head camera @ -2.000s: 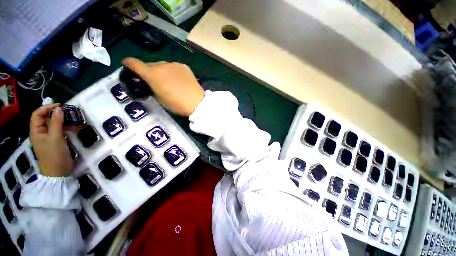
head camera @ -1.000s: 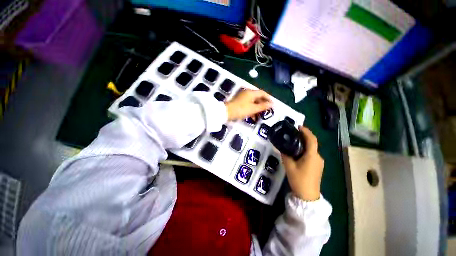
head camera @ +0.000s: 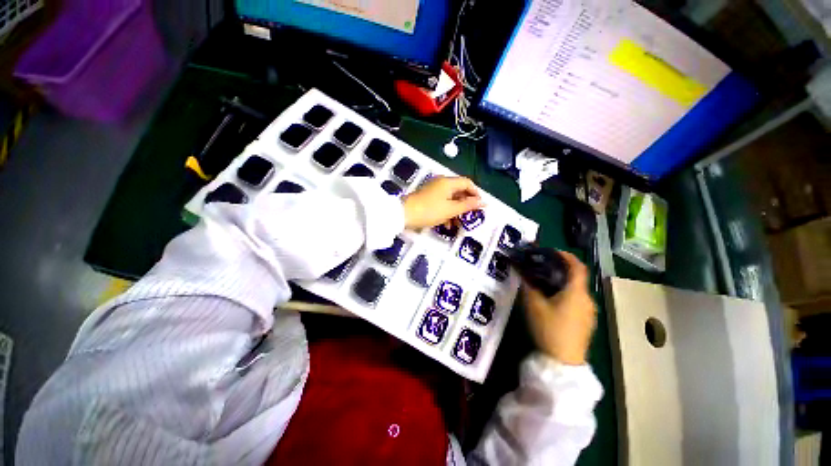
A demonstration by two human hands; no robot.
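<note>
A white foam tray (head camera: 401, 314) with rows of black rounded-square watch bodies lies tilted on the dark green mat. Several units at its right end show a white-purple pattern, such as this watch body (head camera: 434, 325). My left hand (head camera: 439, 202) rests over the tray's upper right part, fingertips at a patterned unit; whether it grips the unit is unclear. My right hand (head camera: 563, 314), slightly blurred, is closed around a black rounded handheld scanner or mouse (head camera: 543, 269) at the tray's right edge. My left sleeve covers part of the tray.
Behind the tray stand a left monitor (head camera: 383, 25) and a right monitor (head camera: 629, 82) with a yellow bar. A red box (head camera: 426, 95), white puck (head camera: 451, 148), tissue (head camera: 536, 173) and clear box (head camera: 643, 227) lie nearby. A wooden board (head camera: 697, 373) is at right, a purple crate (head camera: 91, 59) at far left.
My right hand has moved the black device slightly right and down, off the tray's units. The right monitor's bar changed from green to yellow. The view shifted; my left hand stays at the tray's upper right.
</note>
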